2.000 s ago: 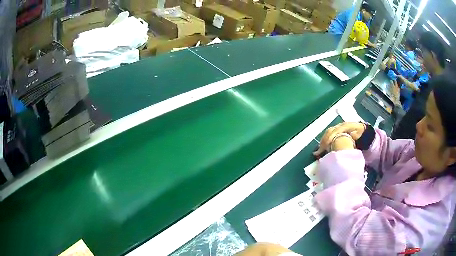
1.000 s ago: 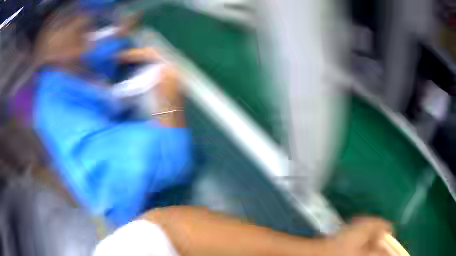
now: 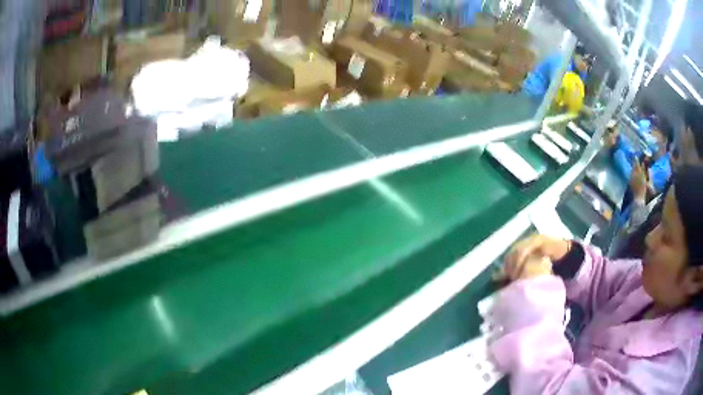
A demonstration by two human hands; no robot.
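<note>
Neither of my hands is in the picture. The green conveyor belt runs across in front of me. A tiny yellowish corner, perhaps of a sticker sheet, shows at the bottom edge; what holds it is out of view. White product boxes with dark sides lie on the belt at the upper right, the closest one slightly apart from the others. A sliver of clear plastic bag shows at the bottom beside the rail.
The white side rail borders the bench. A co-worker in a pink smock sits at right, hands together above a white label sheet. Dark cartons stand beyond the belt at left, brown cartons behind. Blue-clad people are far right.
The view swung to a blue-clad co-worker with a bare forearm crossing the frame, then back. Against the oldest frame, more white boxes show, closer along the belt, and the yellowish sheet has nearly left view.
</note>
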